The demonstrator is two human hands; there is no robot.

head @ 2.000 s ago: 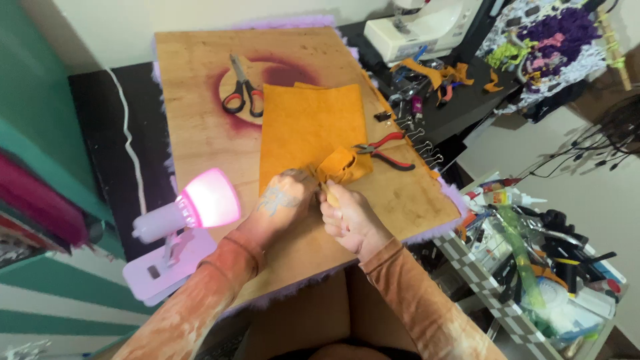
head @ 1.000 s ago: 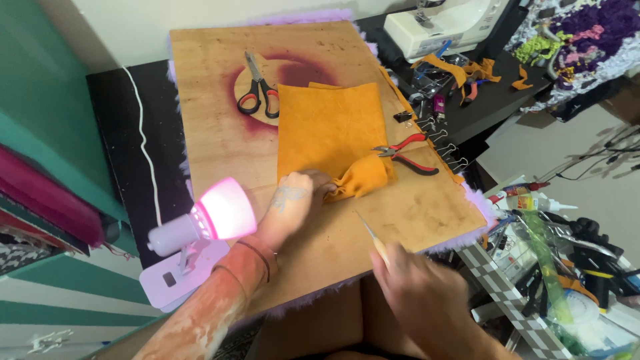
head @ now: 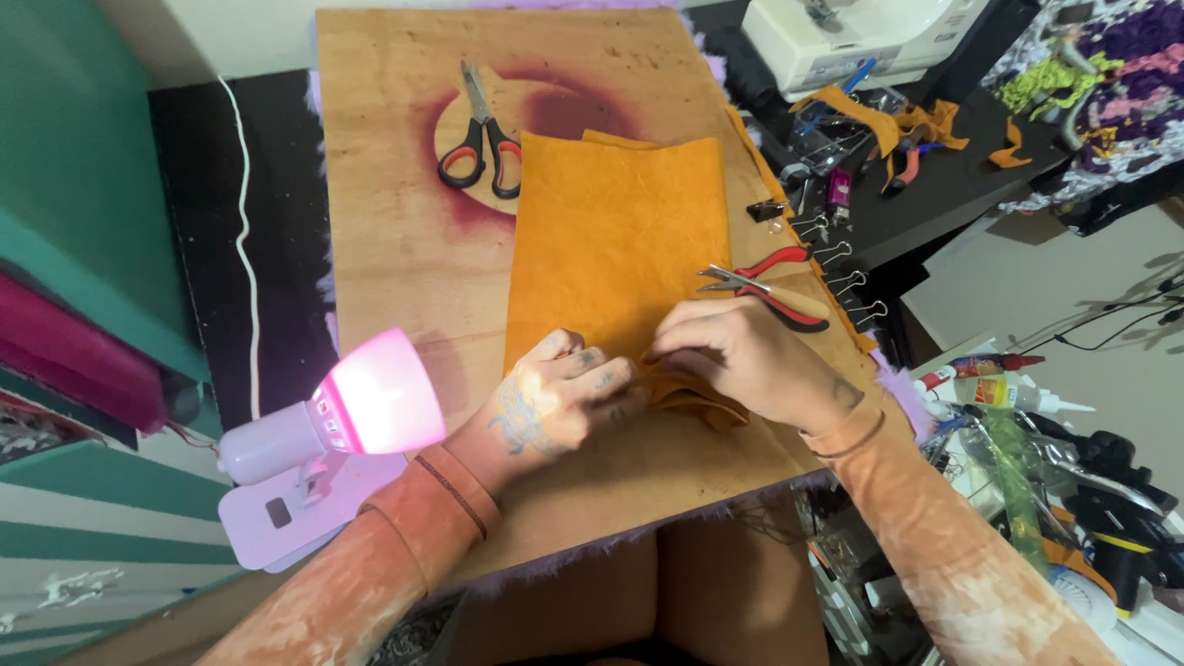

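A mustard-orange sheet of leather or suede (head: 620, 231) lies on the wooden board, its near edge bunched and folded. My left hand (head: 573, 398) grips that bunched edge with curled fingers. Fingertips of my right hand (head: 731, 351) pinch the same folds just to the right, and the fingers partly hide the spot. Red-and-black handled pliers (head: 782, 301) rest open at the sheet's right side. Beside them lies a wooden-handled tool (head: 795, 301) with a metal shaft crossing the pliers. Scissors with black and red handles (head: 481, 139) lie at the sheet's upper left.
A lit pink lamp (head: 379, 398) stands at the board's left edge. Binder clips (head: 846, 277) line the right edge of the board (head: 407, 231). Beyond are a sewing machine (head: 860, 42) and orange scraps (head: 925, 125). A cluttered container of tools and bottles (head: 1045, 499) stands at the right.
The wooden-handled tool, held in my right hand a second ago, now lies by the pliers. My right hand has moved back up to the folded edge beside my left hand.
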